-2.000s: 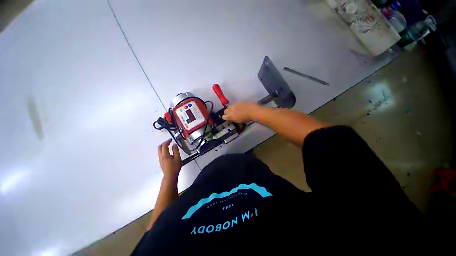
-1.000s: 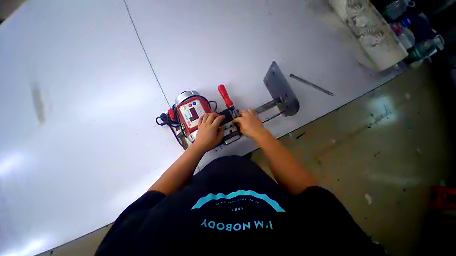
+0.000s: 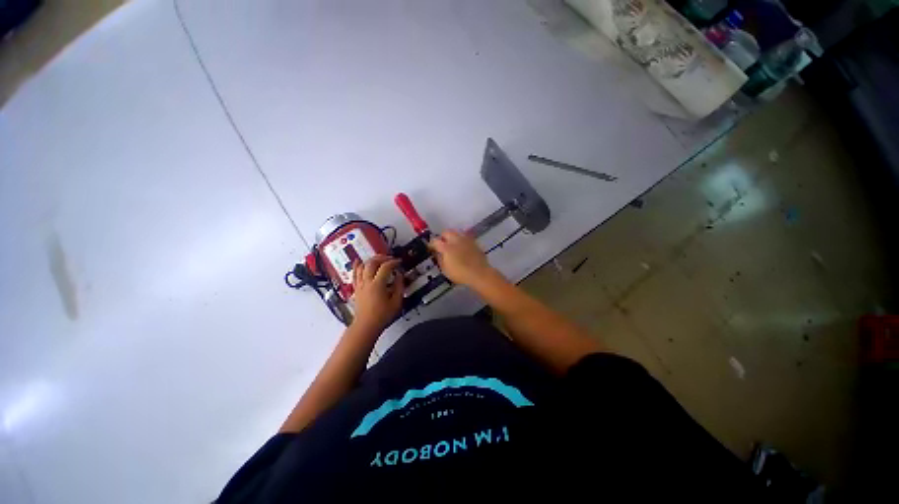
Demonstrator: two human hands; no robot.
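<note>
The cloth cutting machine lies on its side near the table edge in front of me. Its red motor housing (image 3: 345,248) is at the left, its red handle (image 3: 410,212) points up and away, and its grey base plate (image 3: 513,187) stands on edge at the right. My left hand (image 3: 378,287) grips the machine beside the motor with bent fingers. My right hand (image 3: 458,258) grips it just below the red handle, where the column begins. The fingers hide the small parts between the hands. A thin grey metal strip (image 3: 572,167) lies loose beyond the base plate.
The white table (image 3: 177,295) has a thin dark line across it. A patterned off-white roll (image 3: 680,64) lies at the upper right, beside clear and green bottles (image 3: 774,64). The table's edge runs close by the machine, with scraps on the floor (image 3: 680,285) beyond it.
My left hand has moved from the table beside the motor onto the machine. My right hand stays near the handle base. The whole view has shifted, while machine and strip keep roughly their places.
</note>
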